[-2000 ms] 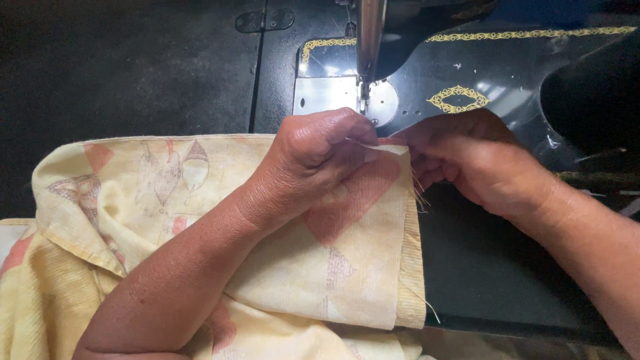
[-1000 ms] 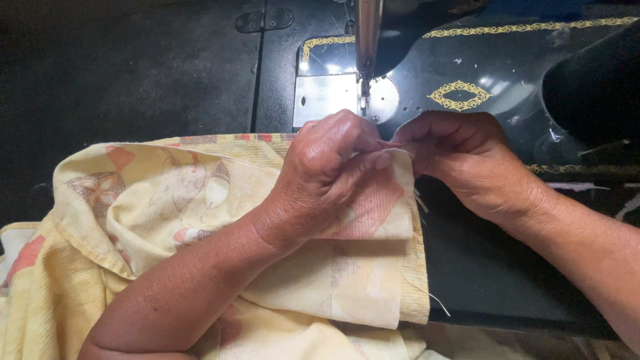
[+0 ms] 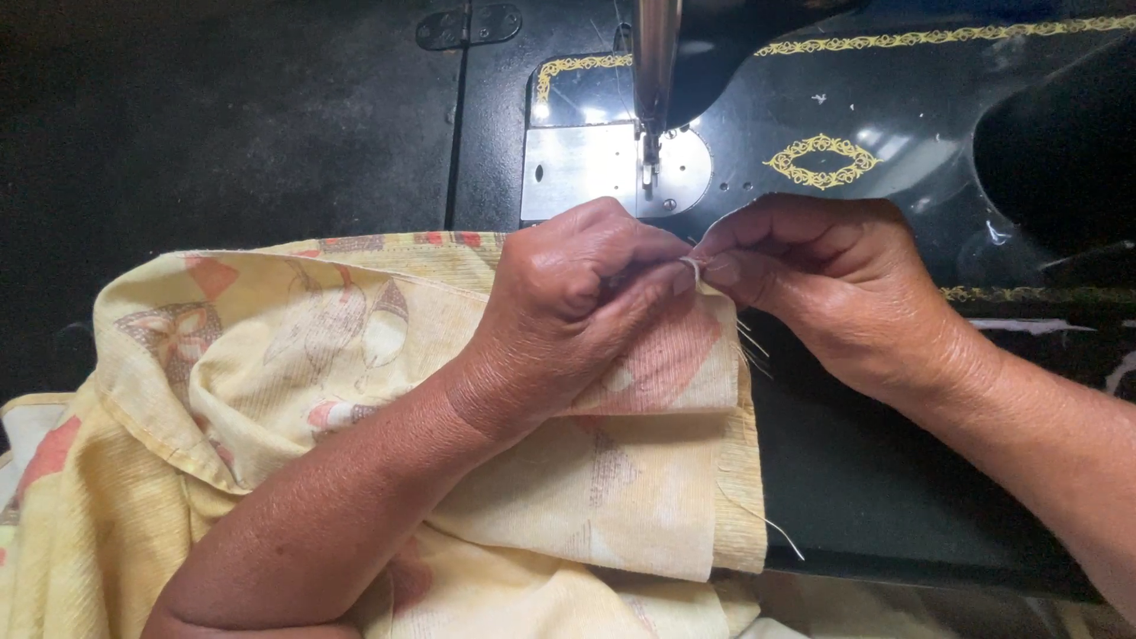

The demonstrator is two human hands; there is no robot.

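Observation:
A pale yellow fabric point(image 3: 568, 497) with a leaf and patch print lies in folds over the front of a black sewing machine's bed. My left hand point(image 3: 595, 293) pinches its top right corner between thumb and fingers. Touching the same corner from the right, my right hand point(image 3: 825, 275) grips the edge with thumb and forefinger, the fingertips of both hands meeting. Loose threads hang from the frayed right edge. Just behind the hands stand the presser foot point(image 3: 650, 169) and the metal needle plate point(image 3: 581, 169), with no fabric under the foot.
The machine's black bed point(image 3: 905, 115) carries gold ornament and spreads to the right. A dark table panel point(image 3: 266, 133) lies at the left, joined by a metal hinge point(image 3: 468, 26). The machine's vertical bar point(image 3: 655, 62) rises behind the hands.
Over two seconds the fabric's upper left edge has shifted and folded over, showing a printed strip behind it. Both hands remain at the corner, with their fingers slightly rearranged.

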